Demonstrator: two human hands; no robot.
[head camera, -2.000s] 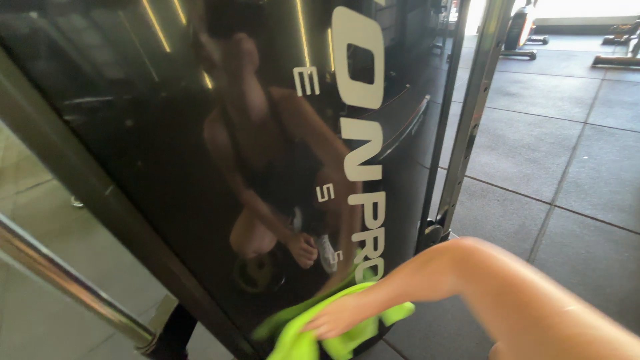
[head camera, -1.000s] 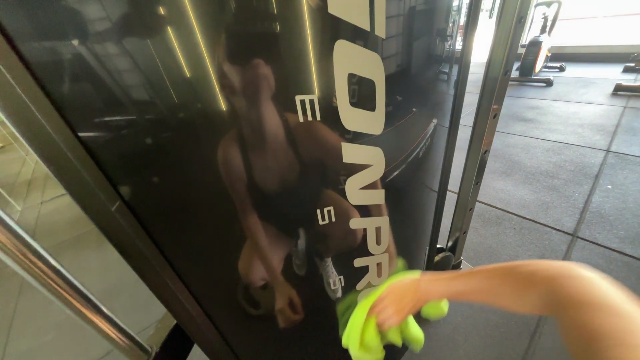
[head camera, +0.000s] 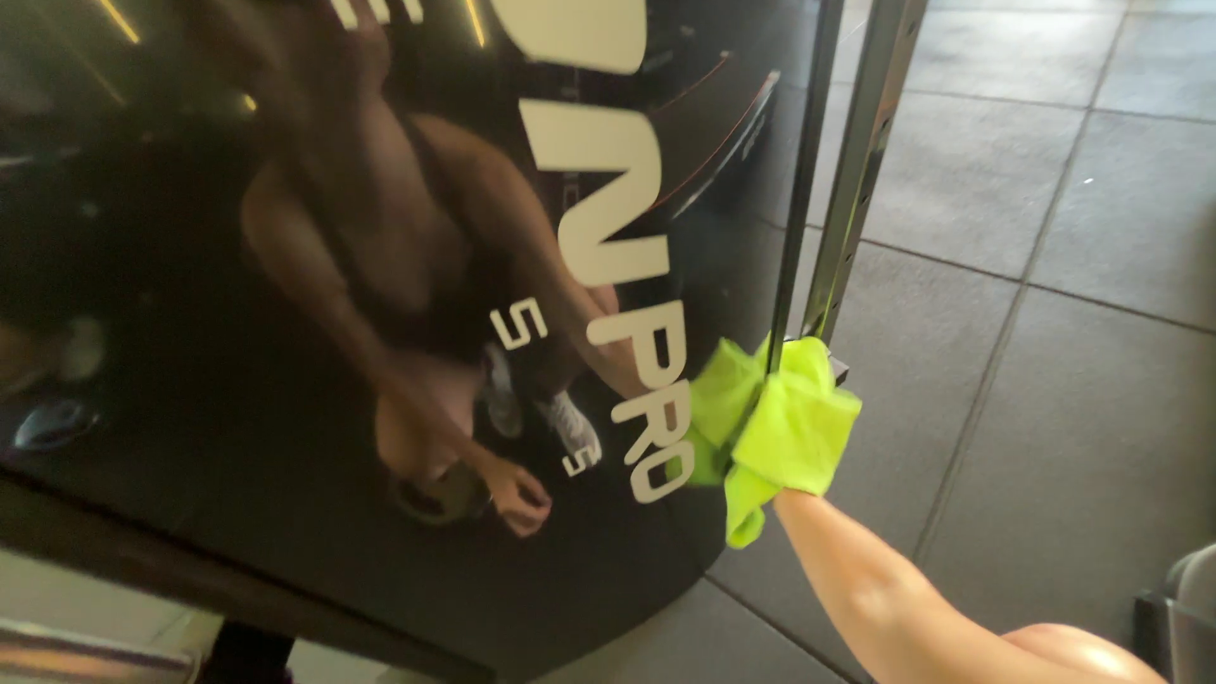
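A lime-green cloth (head camera: 798, 418) is bunched over my right hand (head camera: 794, 494), whose fingers it hides; only the wrist and forearm show below it. The cloth lies against the right edge of a glossy black panel (head camera: 608, 560) with large pale lettering, low down, close to an upright metal post. A green reflection of it shows in the panel. My left hand is out of direct view; the panel mirrors it, hanging low near the reflected knee and shoe.
An upright metal post with holes (head camera: 852, 180) stands just right of the panel. Dark rubber floor tiles (head camera: 1092, 399) spread to the right. A metal bar (head camera: 95, 655) crosses the lower left corner, beside a dark frame rail (head camera: 237, 598). A grey object (head camera: 1192, 598) sits at the lower right edge.
My right hand has moved with the green cloth from the lower part of the panel's face to its right edge beside the post. The view has shifted and tilted.
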